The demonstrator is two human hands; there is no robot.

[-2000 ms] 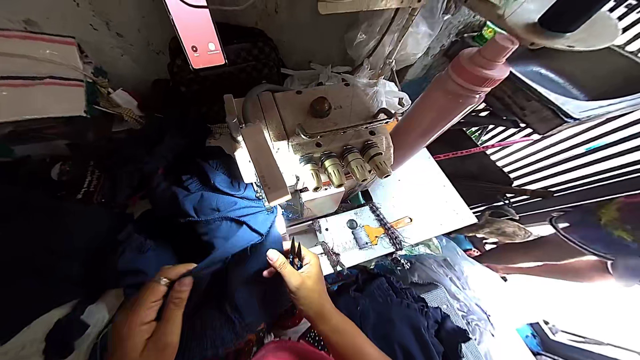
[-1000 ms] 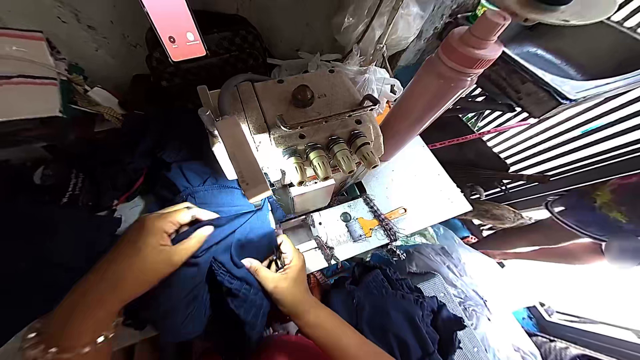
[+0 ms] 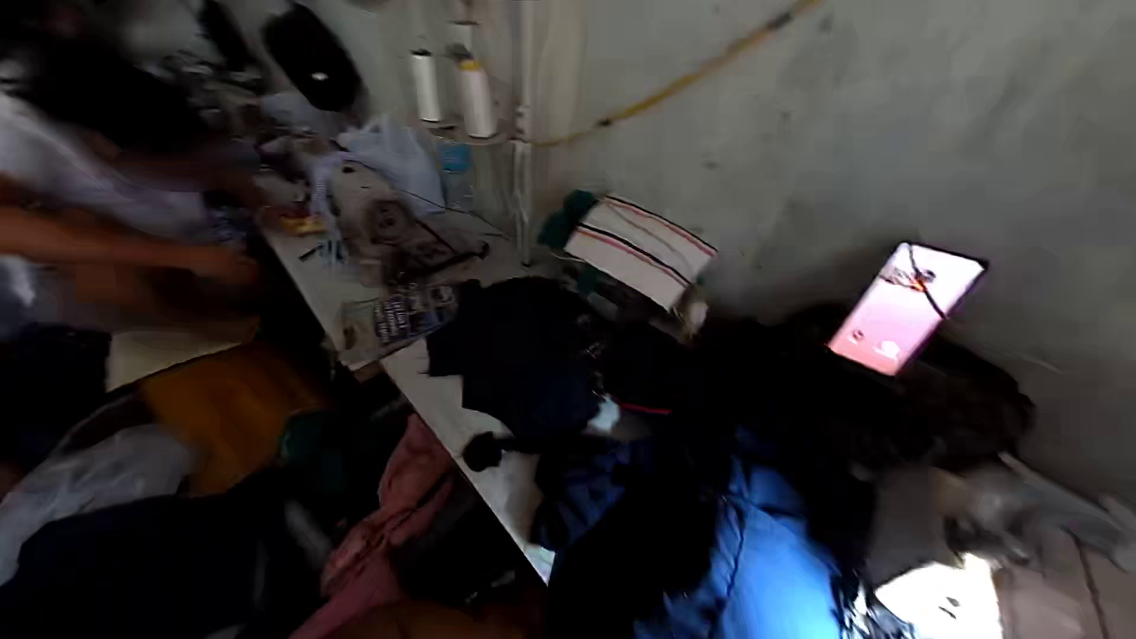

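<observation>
Neither my left hand nor my right hand can be made out; the view is dark and blurred, and a brownish shape at the bottom edge is too unclear to name. Dark blue fabric (image 3: pixel 763 550) lies bunched at the lower right, lit brightly beside the sewing machine (image 3: pixel 1047 568), of which only a blurred part shows in the corner. Black cloth (image 3: pixel 524 355) is spread on the white table (image 3: pixel 426 382) left of the blue fabric.
A co-worker's arm (image 3: pixel 115 244) reaches over the far left. Another sewing machine (image 3: pixel 382 213), thread cones (image 3: pixel 475 98) and a plastic bag (image 3: pixel 399 160) stand beyond. A phone (image 3: pixel 910 306) leans near the wall. Below the table edge hang pink cloth (image 3: pixel 399 515) and mustard fabric (image 3: pixel 226 408).
The view has swung far to the left. Both hands, earlier on the blue fabric by the sewing machine, no longer show; a co-worker and a second machine have come into view.
</observation>
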